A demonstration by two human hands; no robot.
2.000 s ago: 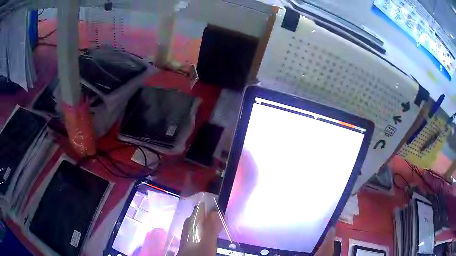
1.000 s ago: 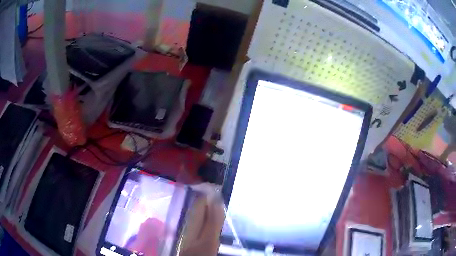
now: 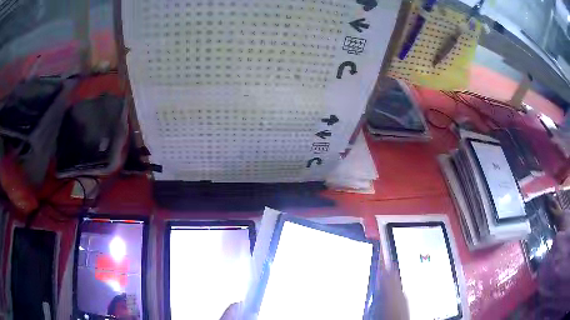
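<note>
A tablet with a glaring white screen [image 3: 319, 272] is tilted in front of me, with a pale sleeve edge along its left side. My left hand [image 3: 232, 311] shows only as a small part at the tablet's lower left, cut off by the bottom edge. My right hand [image 3: 394, 295] is blurred at its right edge. The two hands hold it between them; most fingers are hidden. To the left lie a white-screen tablet [image 3: 209, 269] and one with a camera picture [image 3: 112, 265]. To the right, a tablet shows a small logo [image 3: 425, 269].
An upright test chart [image 3: 244, 94] stands behind on a black base [image 3: 244, 195]. Stacked tablets [image 3: 494, 187] are at right, beside a person's pink sleeve [image 3: 556, 275]. Dark tablets lie at far left [image 3: 34, 272] and back left [image 3: 90, 134]. A yellow card [image 3: 437, 53] is upper right.
The view has swung right and down. The held tablet now appears lower and smaller, over the row, and the chart fills the upper middle. The white-screen tablet at its left has come into view.
</note>
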